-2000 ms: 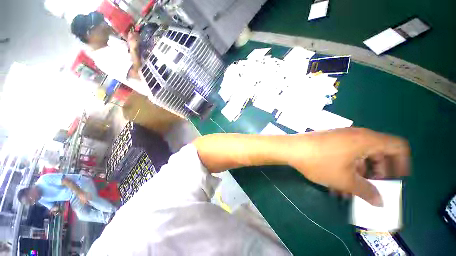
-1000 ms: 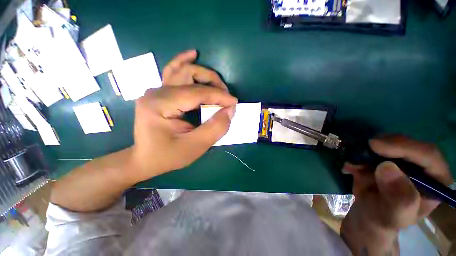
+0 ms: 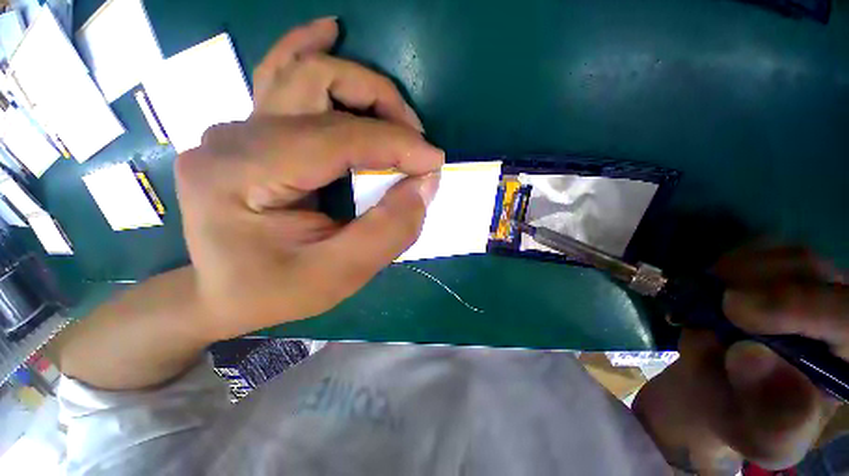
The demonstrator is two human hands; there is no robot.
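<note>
A phone unit [image 3: 596, 209] lies on the green bench in front of me, with a plain silver-white area on its right half. A white LCD module [image 3: 463, 212] lies over its left half. My left hand [image 3: 279, 200] pinches the module's upper edge between thumb and forefinger. The orange flex cable [image 3: 506, 210] sits at the module's right edge. My right hand [image 3: 768, 363] holds the soldering iron [image 3: 694, 299] by its black handle. The iron's tip touches or nearly touches the solder pads beside the flex cable; which is too small to tell.
Loose white LCD modules [image 3: 65, 88] lie at the upper left, one smaller module [image 3: 122, 196] nearer my left wrist. A thin solder wire [image 3: 447, 289] lies below the phone unit. A silver spool [image 3: 23, 293] is at the far left. A dark-edged object [image 3: 791, 7] shows at the upper right.
The view has moved closer to the phone unit, and the other phone unit at the top has mostly left the picture. Both hands keep their holds, the iron tip still at the flex cable.
</note>
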